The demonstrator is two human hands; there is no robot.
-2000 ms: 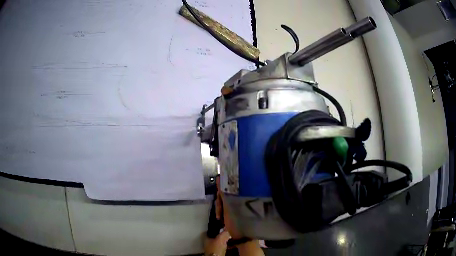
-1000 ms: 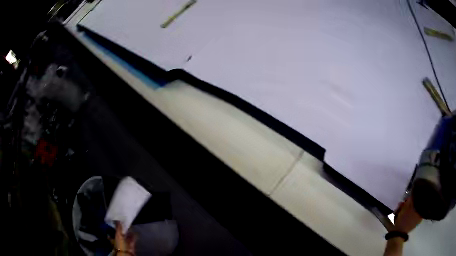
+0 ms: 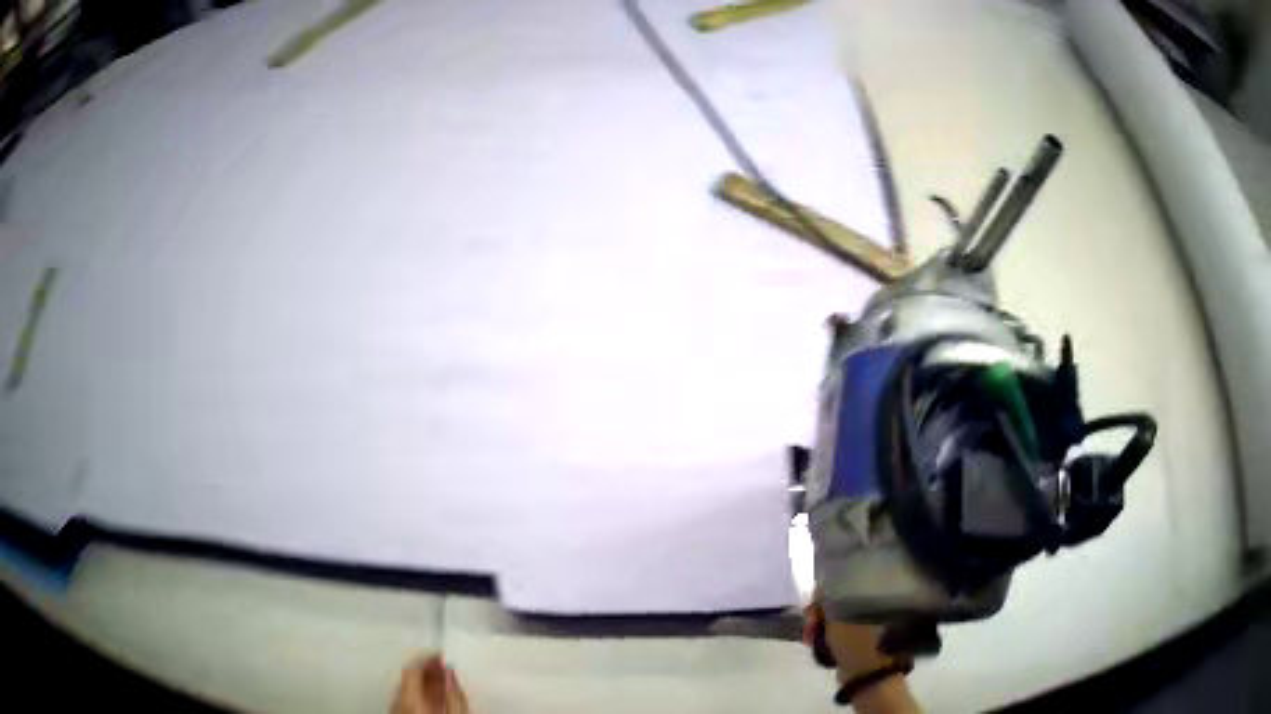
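Note:
The cloth cutting machine (image 3: 892,446), with silver motor, blue band and coiled black cord, stands at the right edge of the white marker paper (image 3: 460,321). A dark layered fabric edge (image 3: 293,561) shows under the paper's front. My right hand (image 3: 848,644), with a dark band at the wrist, reaches under the motor and appears closed on the machine; its fingers are mostly hidden. My left hand (image 3: 429,686) is at the table's front edge, cut off by the bottom of the picture. Its fingers are close together and blurred; I cannot tell whether it holds anything.
A worn yellowish bar (image 3: 809,228) lies just behind the machine, under the power cord (image 3: 697,105). More bars lie on the paper, at the back (image 3: 324,32) and far left (image 3: 31,328). A thick white roll (image 3: 1185,181) runs along the right side of the cream table (image 3: 1129,363).
The view has swung back right to the machine. A second ago my left hand held a white paper off the table at the left; now it is at the table's front edge with no paper visible.

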